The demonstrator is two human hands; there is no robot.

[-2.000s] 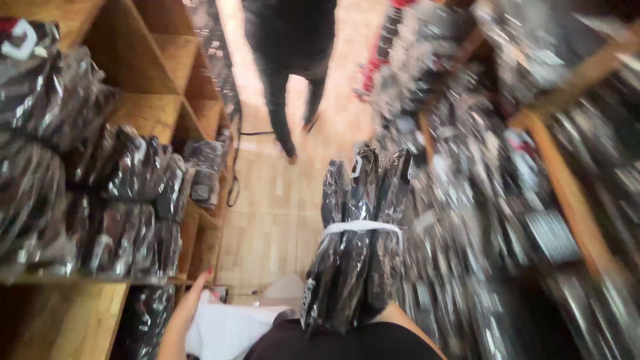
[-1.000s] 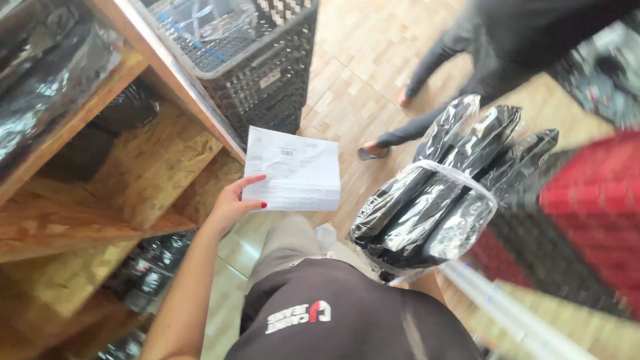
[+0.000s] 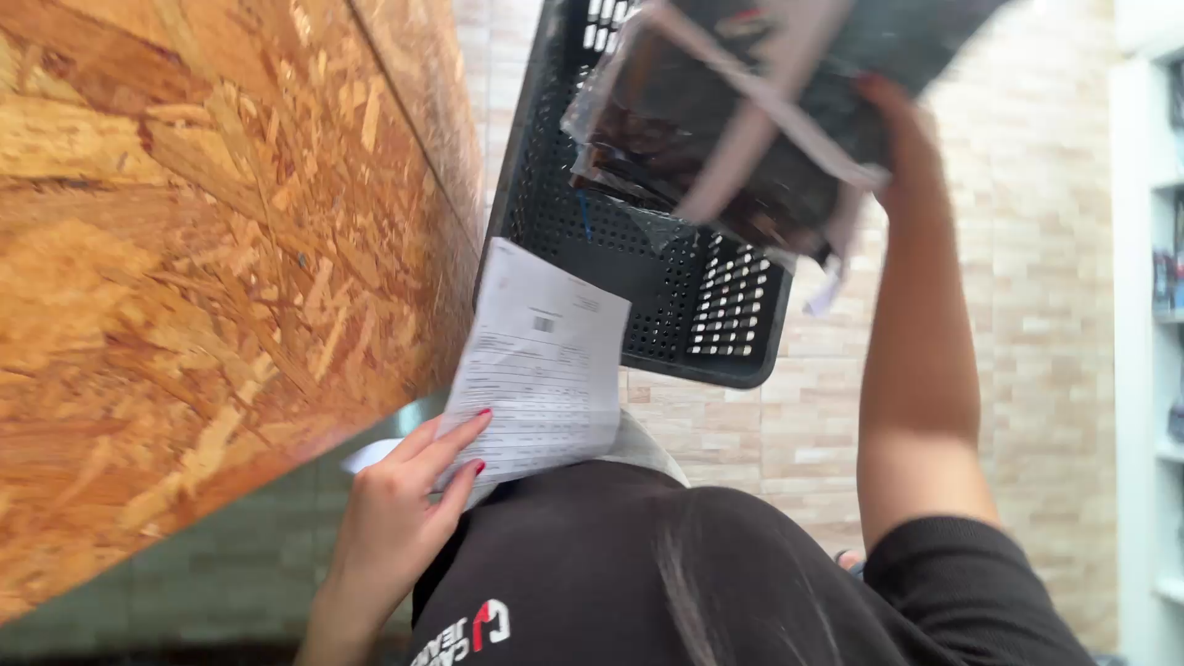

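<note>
My left hand (image 3: pixel 416 490) pinches printed paper sheets (image 3: pixel 546 370) between thumb and fingers, in front of my body at lower left. My right hand (image 3: pixel 893 139), blurred, grips a bundle of dark items in clear plastic wrap (image 3: pixel 684 129), tied with a pale crossed band (image 3: pixel 740 153). The bundle is over a black perforated plastic crate (image 3: pixel 758 365), hiding much of its upper part; whether it touches the crate cannot be told. A thin blue strand (image 3: pixel 585 215) shows at the crate's inside.
An orange-brown strand board panel (image 3: pixel 222 277) fills the left side, close to the crate and my left hand. Pale tiled floor (image 3: pixel 1027 305) lies under the crate and to the right. White shelving (image 3: pixel 1142 370) with stored things stands along the right edge.
The wrapped bundle has moved over a black crate; a second ago it was beside my body. My left hand still holds the papers. The view has turned, and the other person is out of it.
</note>
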